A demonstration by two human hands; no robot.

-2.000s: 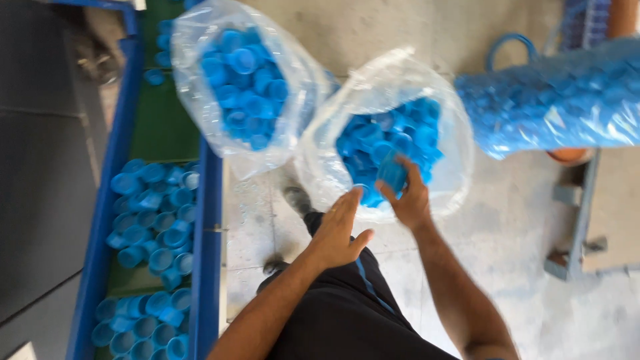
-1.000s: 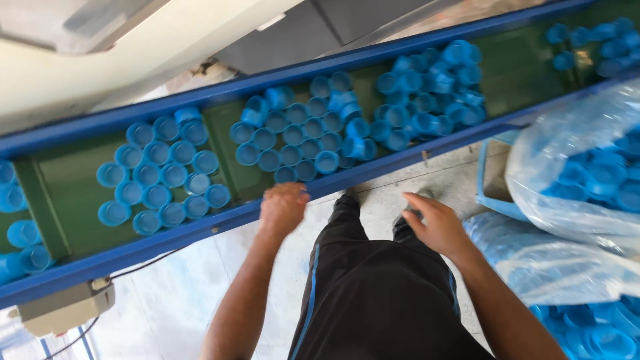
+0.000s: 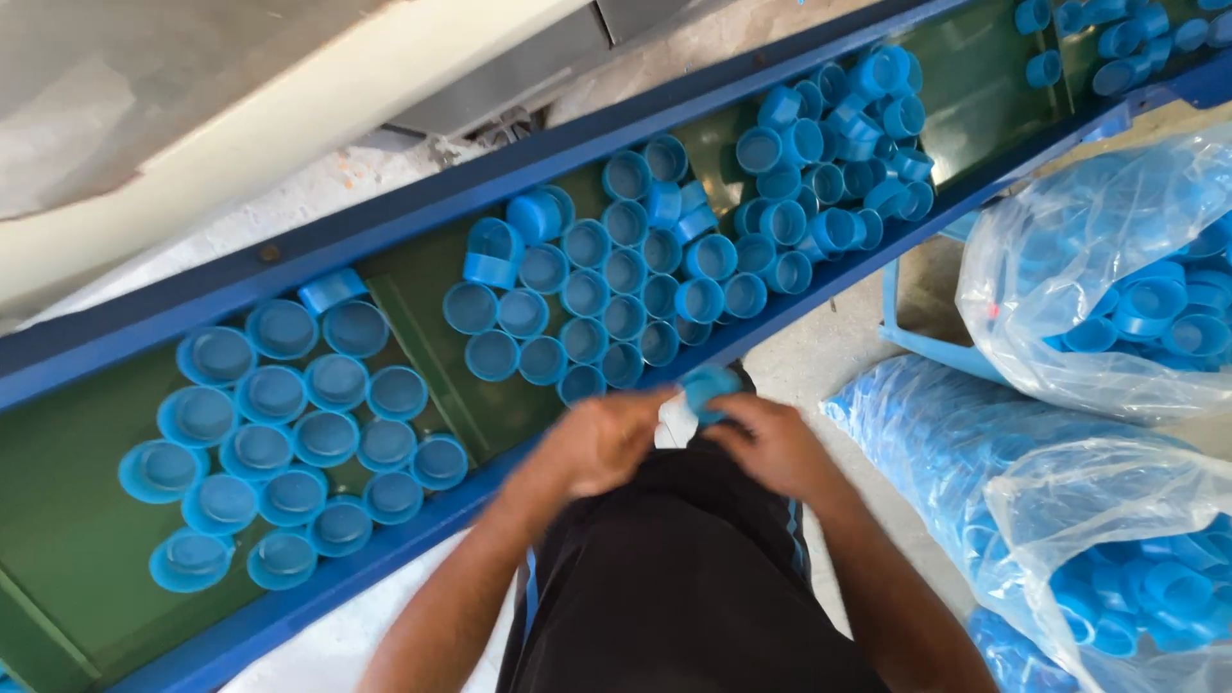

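Note:
In front of my waist, beside the near rail of a green conveyor belt (image 3: 423, 356), my right hand (image 3: 770, 438) holds a blue plastic cap (image 3: 710, 390) between thumb and fingers. My left hand (image 3: 606, 438) is at the cap's left side with its fingers curled; blur hides whether it grips the cap or something small. Many blue round caps lie on the belt, most with the open side up. One group (image 3: 289, 438) is spread in a single layer at the left. Another (image 3: 624, 274) lies behind my hands, and a heaped group (image 3: 837, 154) is farther right.
Blue rails (image 3: 462, 188) edge the belt, and raised green cleats (image 3: 423, 371) cross it. To the right are clear plastic bags (image 3: 1020, 279) holding blue caps, a filled bag (image 3: 895, 433) lying along the floor and a light blue frame (image 3: 895, 318). Cream and grey machinery stands behind the belt.
The view has swung from the open bags to the belt. Two seconds ago my right hand held a cap over a bag. Since one second ago, my hands have come together, with a cap now in the right.

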